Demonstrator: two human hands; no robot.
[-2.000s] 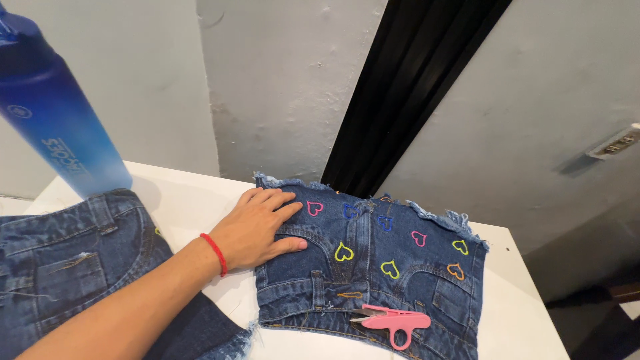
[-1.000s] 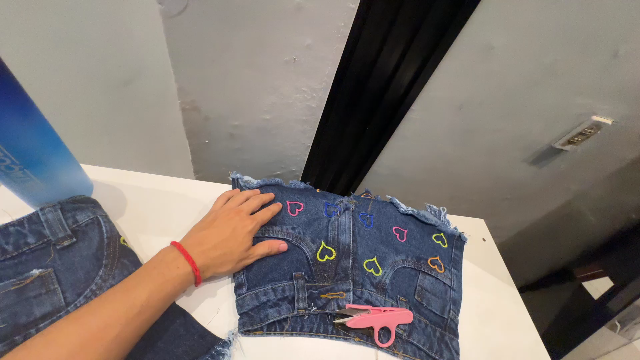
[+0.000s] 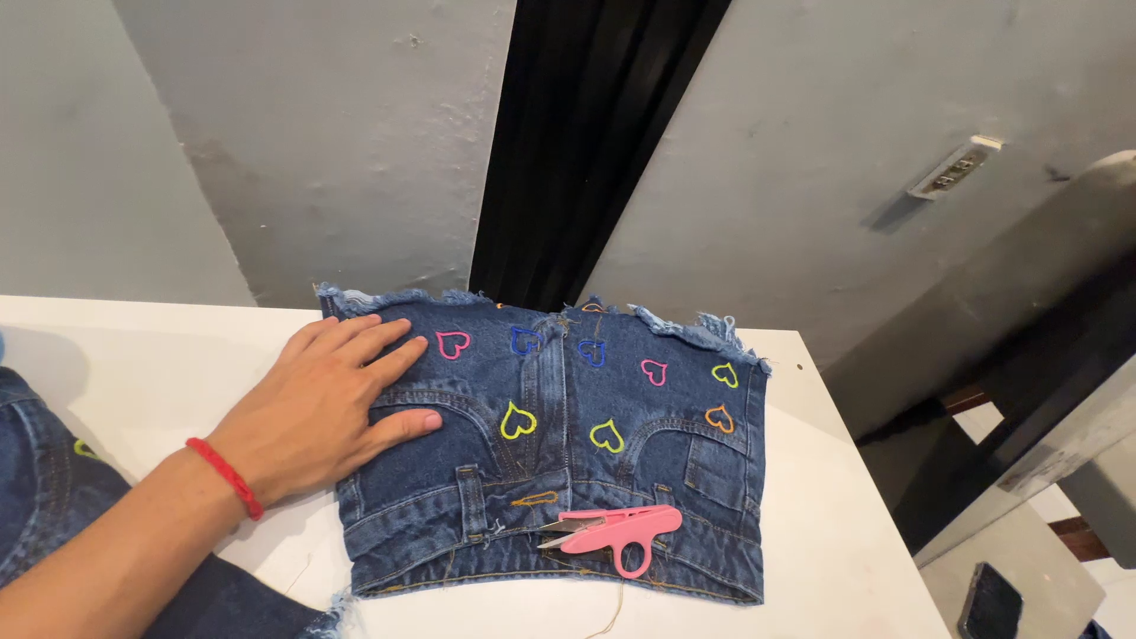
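Note:
Denim shorts with a frayed hem and embroidered hearts in pink, blue, yellow-green and orange lie flat on a white table, the waistband toward me. My left hand, with a red cord bracelet on the wrist, rests flat with fingers apart on the left side of the shorts. Pink thread snips lie on the waistband, blades pointing left, near the buttonhole. A loose thread hangs over the waistband's edge. My right hand is out of view.
Another denim garment with a frayed edge lies at the left, partly under my forearm. A grey wall with a black vertical panel stands behind the table. A wall socket is at upper right, a phone at lower right.
The view has shifted left to right, so the blue bottle has nearly left it. My left hand stays flat on the shorts, and the snips lie in the same spot.

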